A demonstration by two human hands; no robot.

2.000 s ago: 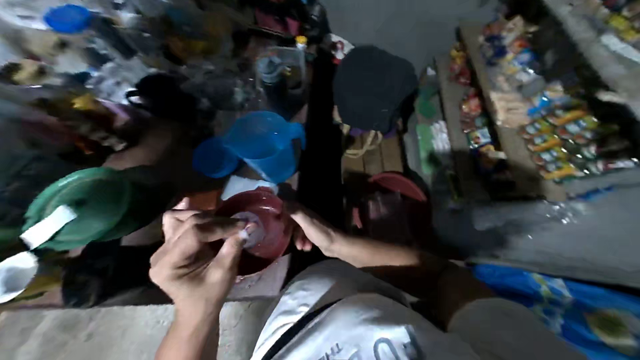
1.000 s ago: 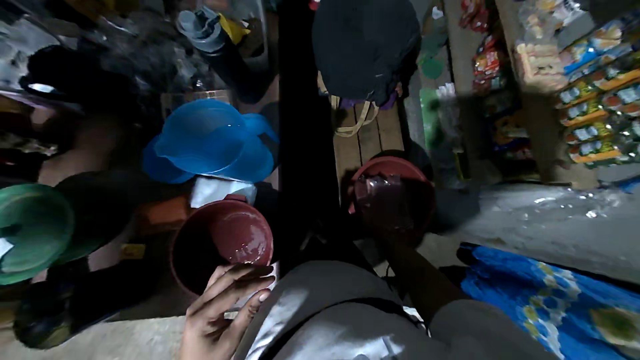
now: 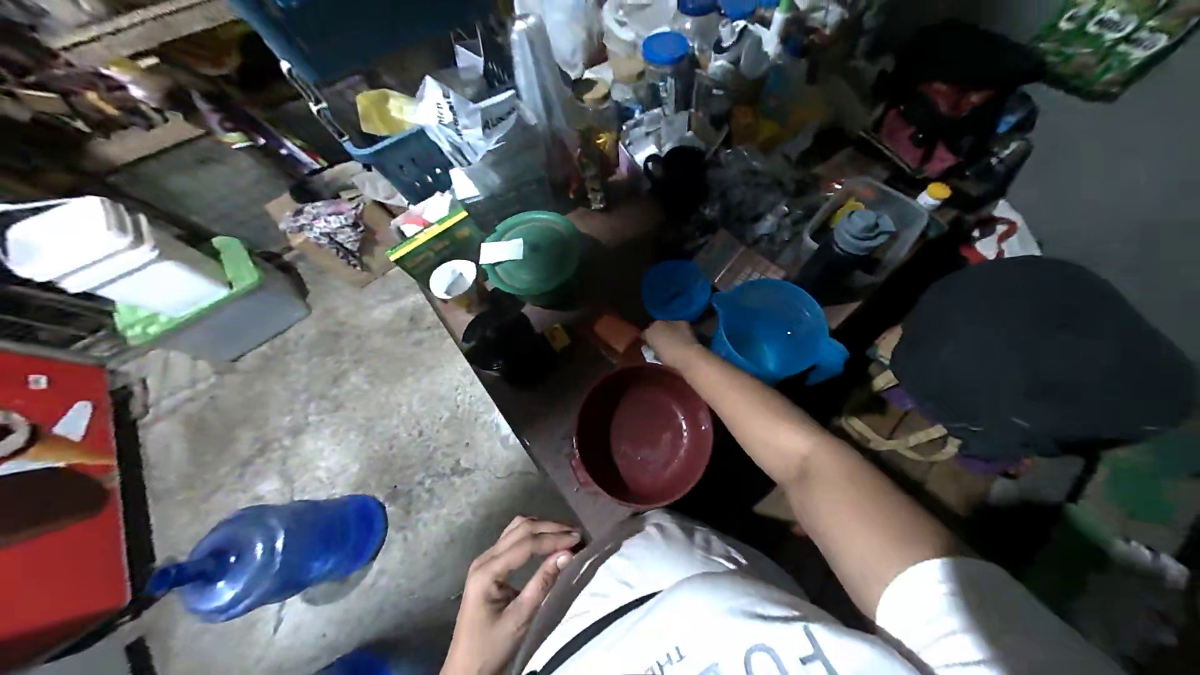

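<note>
My left hand (image 3: 520, 572) is at the table's near edge beside my shirt, palm up with loosely curled fingers; nothing shows in it. A dark red plastic bowl (image 3: 647, 436), wet inside, sits on the table between my arms. Past its far rim, my right hand (image 3: 670, 342) reaches down beside a blue plastic pitcher (image 3: 773, 328) and a small orange-brown block (image 3: 617, 333). Something white shows under its fingers, which are mostly hidden. Behind it is a round blue lid (image 3: 676, 290).
A green plastic basin (image 3: 532, 253), a white cup (image 3: 454, 279) and a black plastic bag (image 3: 509, 345) stand farther left. A dark bottle (image 3: 853, 244) is behind the pitcher. A dark-topped stool (image 3: 1041, 356) stands right; a large blue water bottle (image 3: 281, 553) lies on the floor.
My right hand has gone from the red container on the right to beside the blue pitcher. My left hand has left the bowl's rim. The view has swung left.
</note>
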